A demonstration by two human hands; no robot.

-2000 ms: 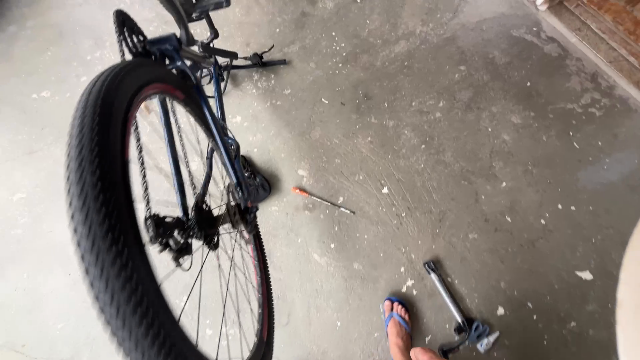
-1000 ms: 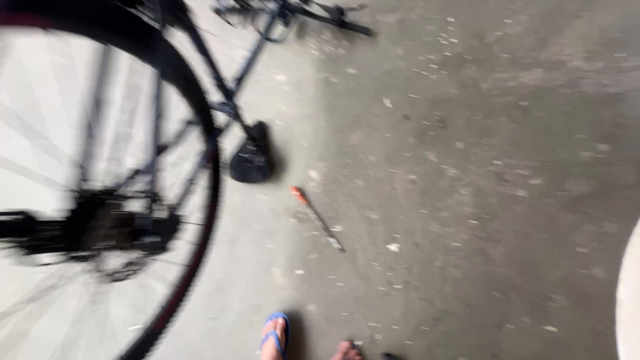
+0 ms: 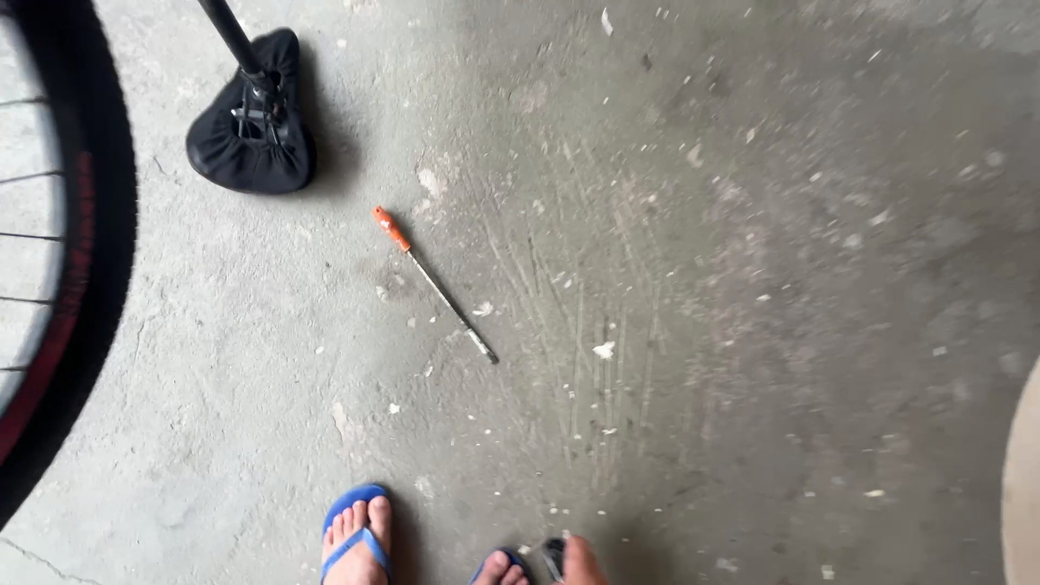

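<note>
At the bottom edge of the head view, a fingertip of what looks like my right hand presses beside the black end of a tool, probably a bicycle pump; the rest of both is cut off. My left hand is out of view. An orange-handled screwdriver or similar long-shafted tool lies on the concrete floor, handle up and left. Left of it rests a bicycle saddle in a black cover, its post rising from it. The bicycle's wheel fills the left edge.
My feet stand at the bottom in blue flip-flops, the left one in fuller view than the right one. Flakes and scratches mark the concrete floor. A pale rounded surface juts in at the lower right.
The view has shifted closer to the saddle and the orange-handled tool. The silver-barrelled pump, seen right of my foot two seconds ago, is now mostly out of view. My feet have moved.
</note>
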